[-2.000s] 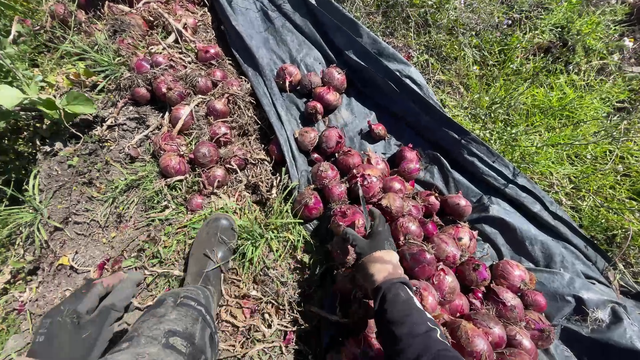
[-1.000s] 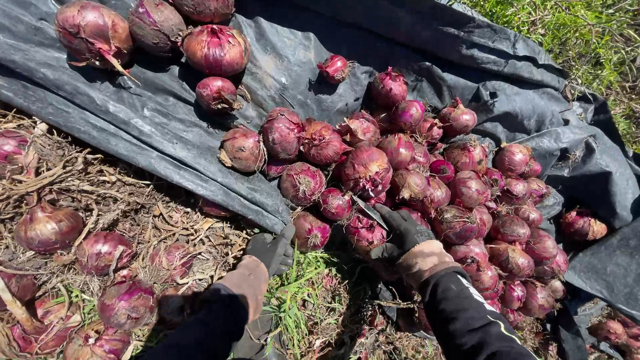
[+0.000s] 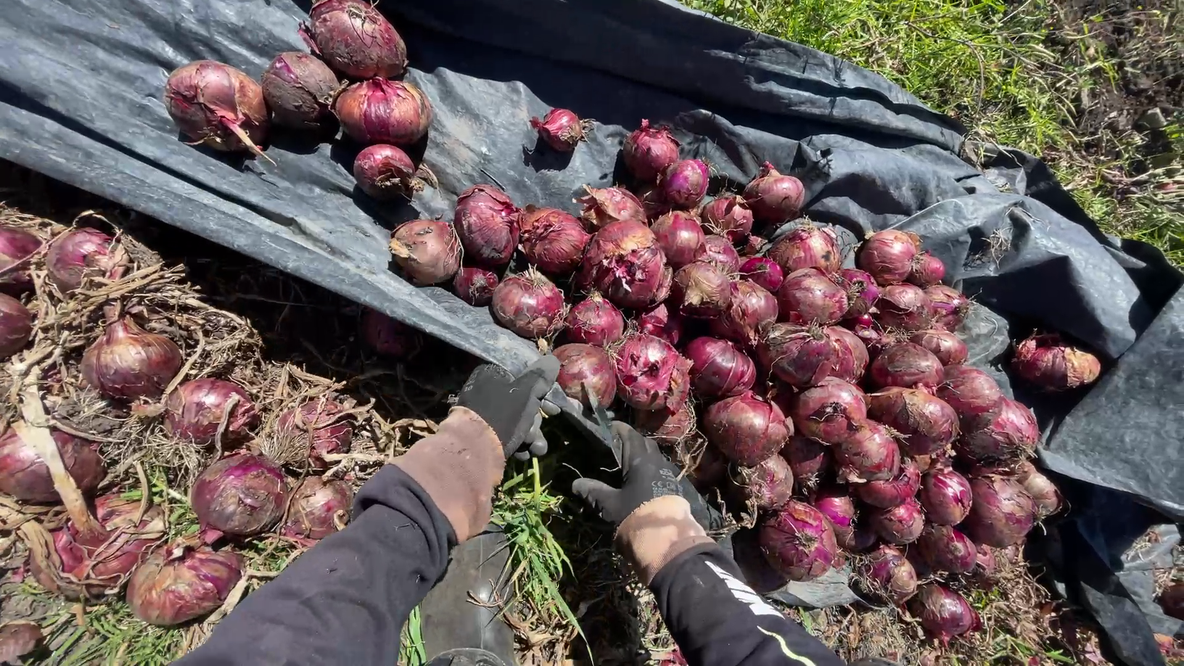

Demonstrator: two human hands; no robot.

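Observation:
My left hand, in a dark coated glove, grips the near edge of a black plastic sheet. Just right of it, my right hand, gloved alike, has a small blade rising from its fingers beside that edge; the handle is hidden. A large heap of red onions lies on the sheet, close beyond and to the right of both hands. One onion rests right by the left fingertips. Farther up the sheet lies a small group of onions.
More red onions lie on soil and dry stalks at the left. A boot stands below my left hand, beside a tuft of grass. A single onion sits near a fold at the right. Grass borders the sheet's far side.
My left hand has come from the lower left, near the boot, to the sheet's edge beside my right hand. The view has moved much closer to the sheet.

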